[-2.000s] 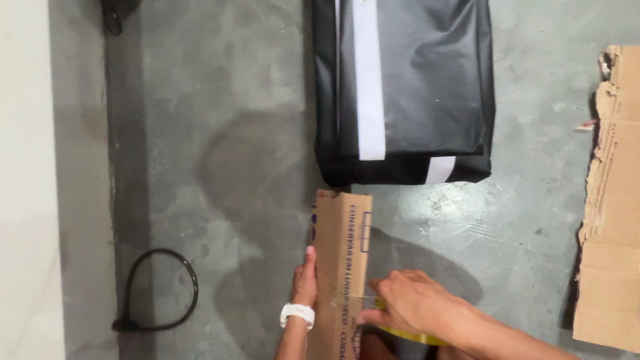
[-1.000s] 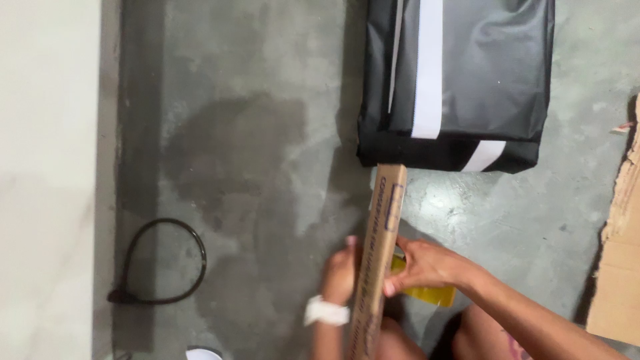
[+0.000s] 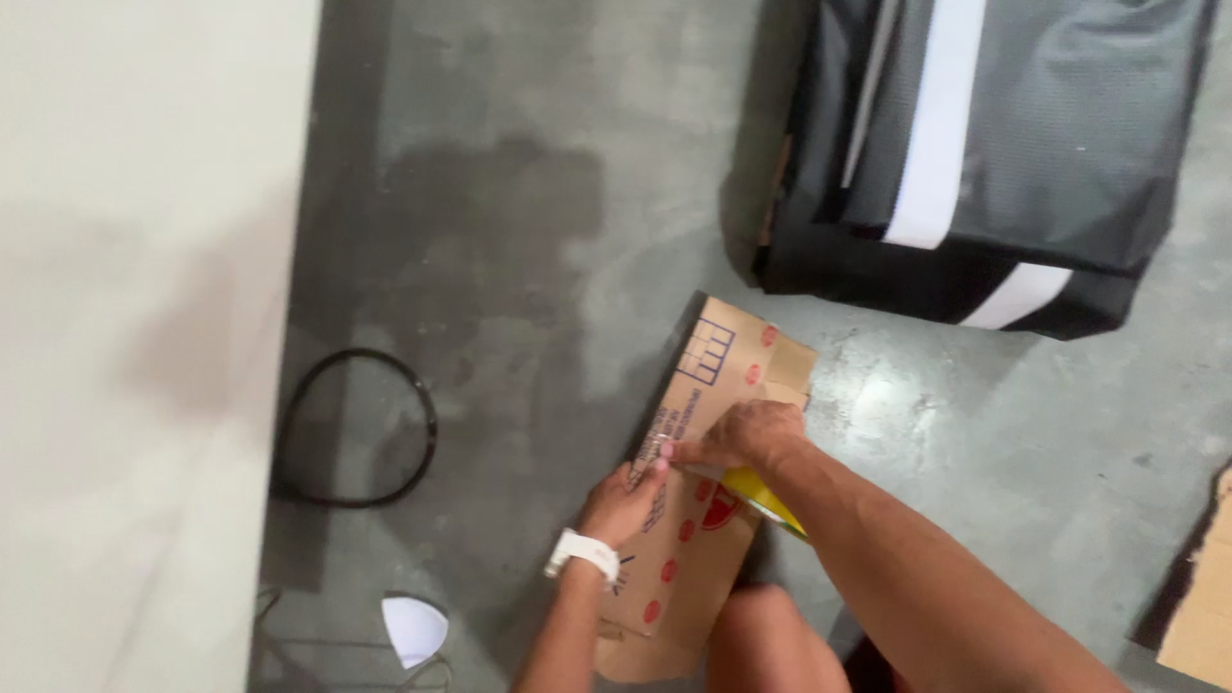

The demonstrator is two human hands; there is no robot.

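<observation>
A folded piece of printed brown cardboard [image 3: 717,385] lies slanted at the lower centre, its wide face up. My left hand [image 3: 623,505], with a white watch on the wrist, grips its left edge. My right hand [image 3: 746,438] is over the cardboard, fingertips close to my left thumb, and holds a yellow roll [image 3: 765,499], apparently adhesive tape. A short clear strip seems to run from the roll toward my fingertips; its end is hidden by them.
A black bag with white stripes [image 3: 1049,144] lies on the grey floor at upper right. A black cable loop [image 3: 430,423] and a white mask-like piece [image 3: 414,630] are at lower left. Torn cardboard [image 3: 1203,616] is at the right edge, a pale surface [image 3: 144,289] along the left.
The cardboard was held narrow side up and now shows its wide printed face. Both hands have come together on it. The view has shifted, bringing the white piece further in.
</observation>
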